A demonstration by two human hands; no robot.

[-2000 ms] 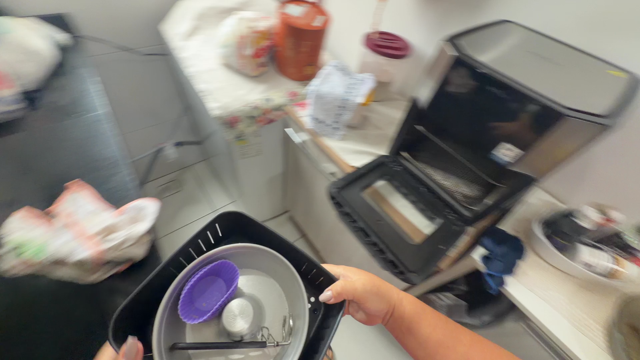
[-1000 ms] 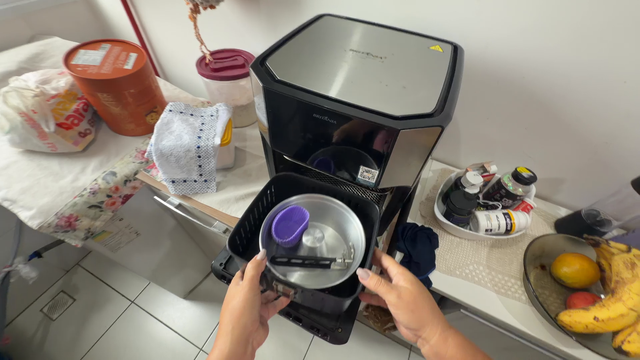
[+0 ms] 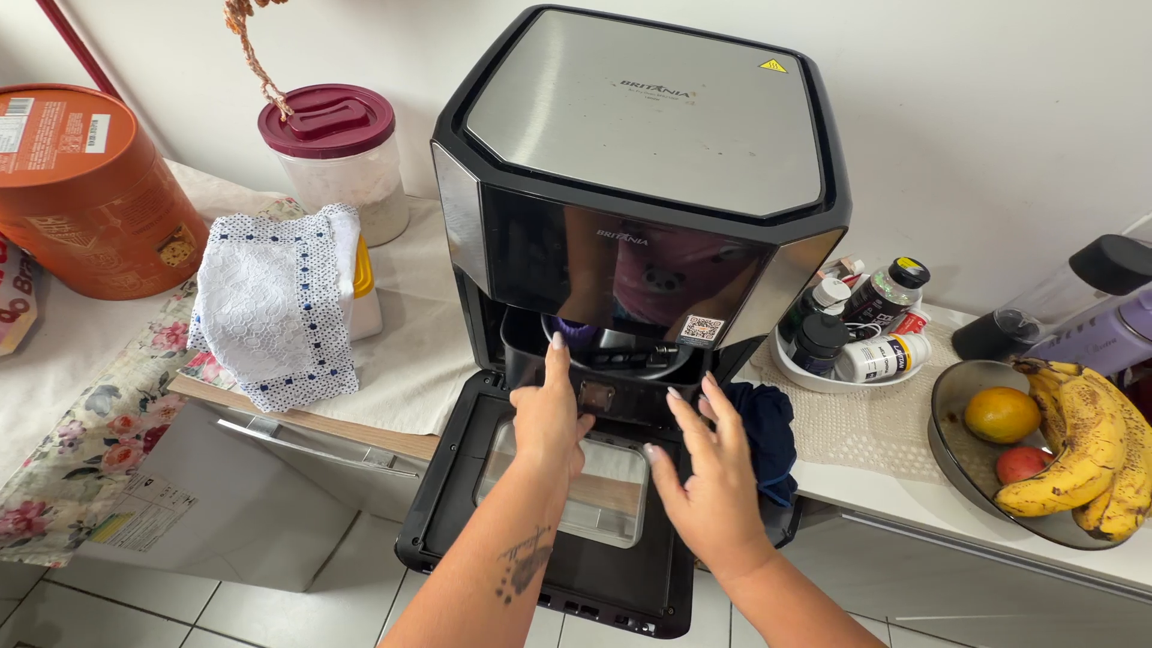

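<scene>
A Britânia air fryer oven (image 3: 648, 117) stands on the counter, its windowed door (image 3: 441, 477) folded down. The black basket (image 3: 621, 396) sits mostly inside the opening. In it are a round metal pan (image 3: 621, 340), a purple silicone mold (image 3: 576, 331) and a black-handled utensil (image 3: 630, 357), all partly hidden under the front panel. My left hand (image 3: 549, 414) is at the basket's front, left of its square latch; whether it grips or only pushes cannot be told. My right hand (image 3: 711, 477) has its fingers spread near the basket's right front corner and holds nothing.
Left of the oven are a lace cloth (image 3: 270, 306) over a yellow-lidded container, a maroon-lidded jar (image 3: 333, 162) and an orange canister (image 3: 90, 198). On the right lie a dark blue cloth (image 3: 760, 436), a white tray of bottles (image 3: 846, 378) and a fruit bowl (image 3: 954, 459).
The basket with its pan has moved from in front of the oven into its opening. My right hand has let go of the basket. The view has turned toward the oven.
</scene>
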